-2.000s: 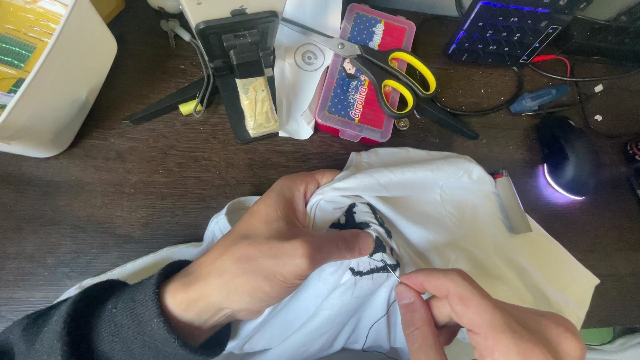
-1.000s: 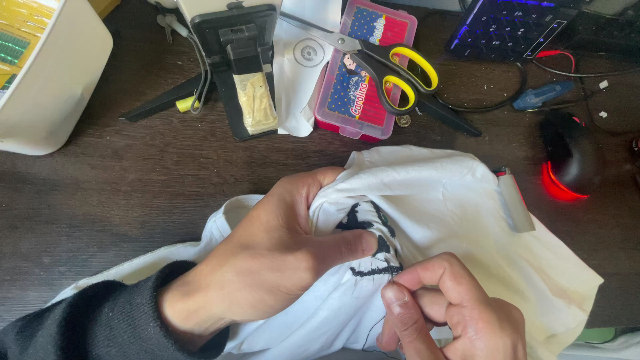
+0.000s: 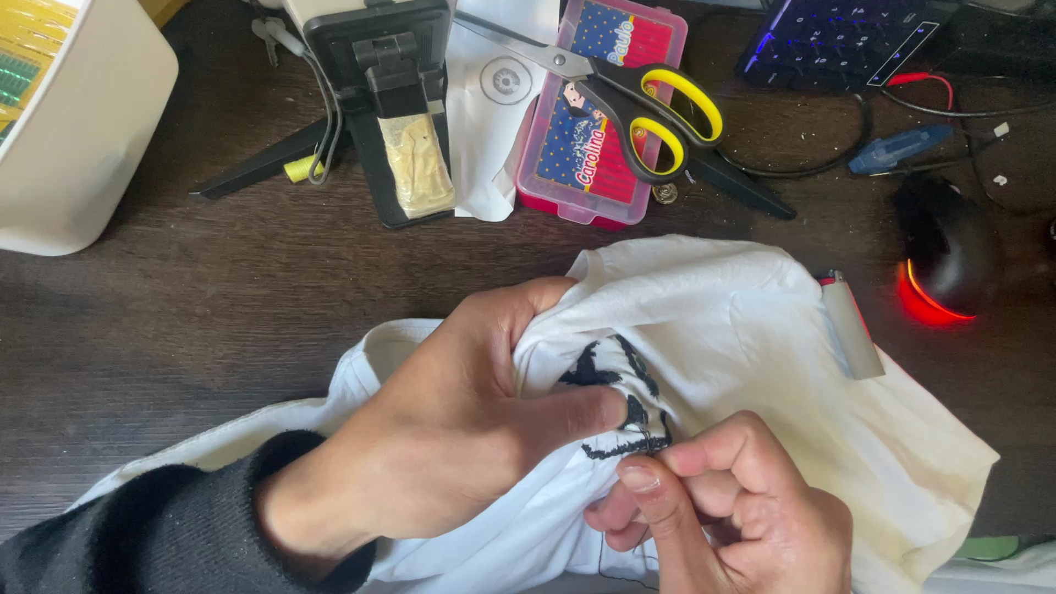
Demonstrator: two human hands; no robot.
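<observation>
White cloth [image 3: 701, 305] lies bunched over the table edge, bearing black embroidery [image 3: 623, 446]. My left hand [image 3: 462, 412] grips a fold of it, thumb on top beside the black stitches and the other fingers hidden beneath. Just below the lower stitched line, my right hand [image 3: 718, 503] has thumb and index finger pinched together at the cloth. A needle cannot be made out between those fingertips now. Dark thread [image 3: 601, 554] hangs in a loop under the right hand.
Scissors [image 3: 610, 91] with black and yellow handles rest on a pink plastic case [image 3: 528, 186]. A lighter [image 3: 851, 326] lies on the cloth. Farther out are a black stand [image 3: 388, 165], a yellow thread spool [image 3: 299, 169], a white bin [image 3: 107, 165], a mouse [image 3: 940, 247] and a keyboard [image 3: 833, 41].
Two seconds ago a needle showed at my right fingertips by the stitches; now it is not visible. The right hand has shifted left and its fingers have curled. My left hand keeps its hold.
</observation>
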